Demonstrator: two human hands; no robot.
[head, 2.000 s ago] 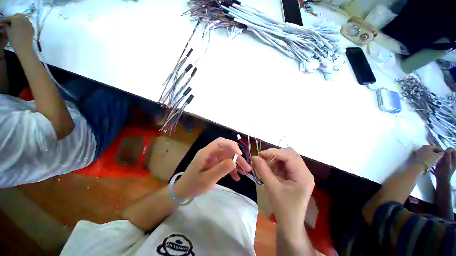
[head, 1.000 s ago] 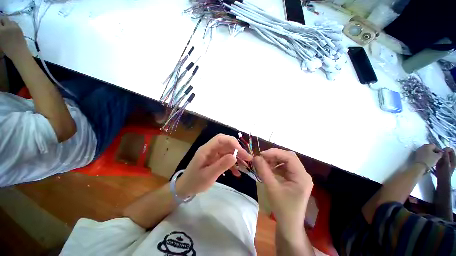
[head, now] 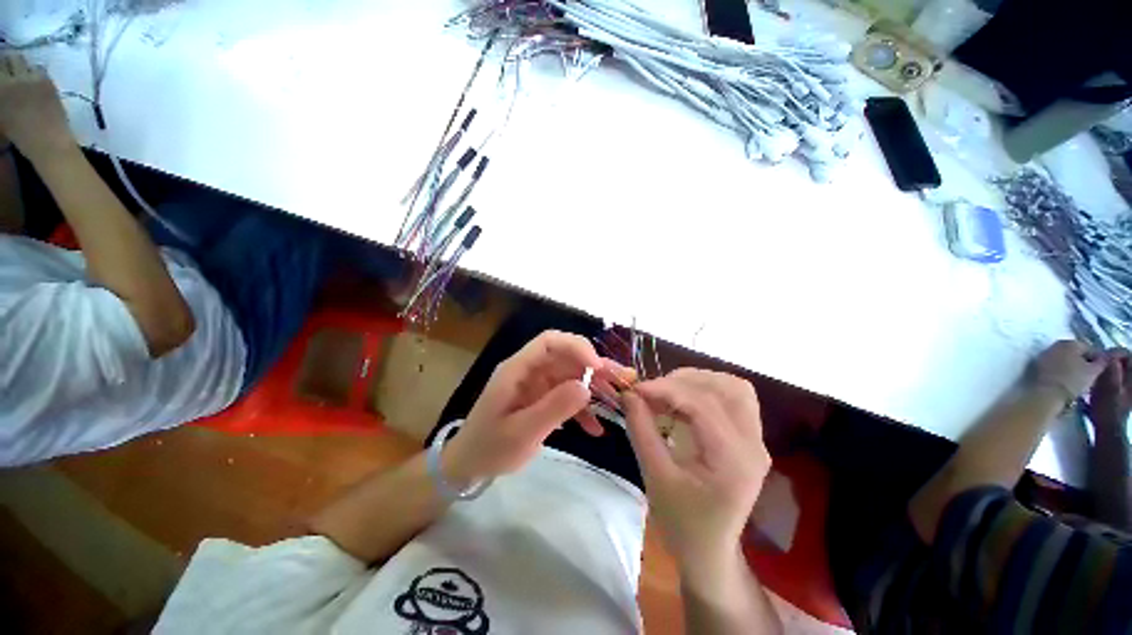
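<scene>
My left hand [head: 528, 399], with a pale band at the wrist, pinches a tiny white connector housing [head: 587, 377] between thumb and forefinger, above my lap. My right hand [head: 698, 449] is close on its right, thumb and forefinger pinched on thin coloured core wires [head: 617, 383]. Some wire ends stand up between the hands near the table edge. Whether a wire sits in the housing is too small to tell. The cable below the wires is mostly hidden by my fingers.
Separate harnesses [head: 437, 230] with black sleeves hang over the edge of the white table [head: 596, 230]. Behind lie a grey-white cable bundle [head: 708, 81], a dark phone [head: 901, 144] and a small blue-white box [head: 974, 232]. One person sits at left [head: 112, 323], another at right [head: 1012, 533].
My right hand has shifted slightly, its fingers closer to the housing, and the wires between the hands have changed position. My left hand keeps its pinch. The view has tilted slightly.
</scene>
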